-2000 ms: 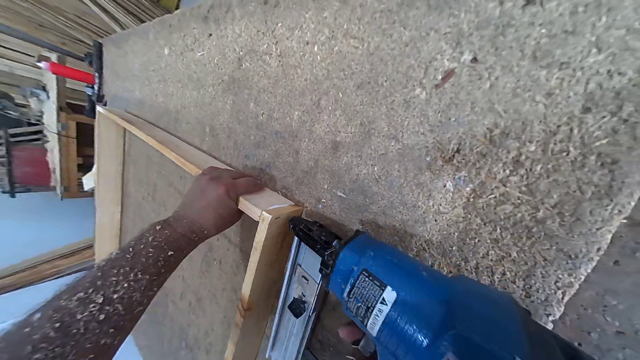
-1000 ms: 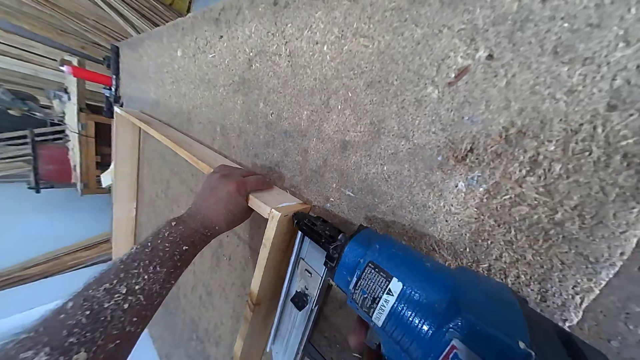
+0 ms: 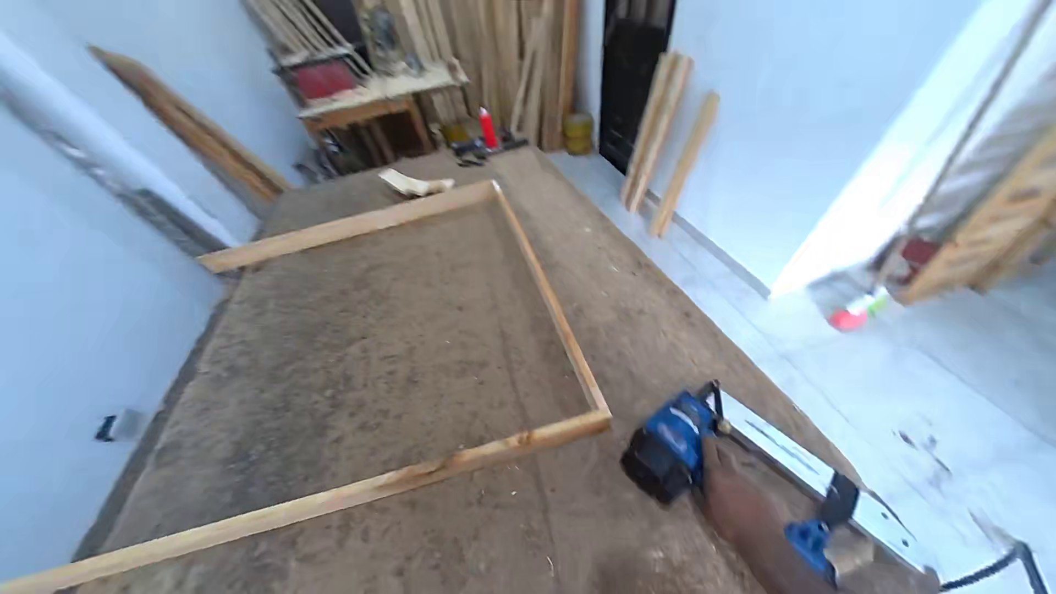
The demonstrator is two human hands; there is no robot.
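Three joined wooden boards, a three-sided wooden frame (image 3: 549, 289), lie on the large worktable (image 3: 371, 346), with the open side toward the left wall. My right hand (image 3: 738, 503) grips a blue nail gun (image 3: 672, 437) at the lower right, clear of the frame's near corner. The gun's long metal magazine points down to the right. Motion blurs the hand. My left hand is out of view.
Near the table's far end are a wood offcut (image 3: 412, 183) and a red bottle (image 3: 487, 129) beside dark tools. Boards (image 3: 656, 132) lean on the right wall. A black hose (image 3: 986, 569) runs at lower right.
The nail gun has moved away from the frame's corner. My left hand has let go of the frame and left the view. The view has turned and widened strongly.
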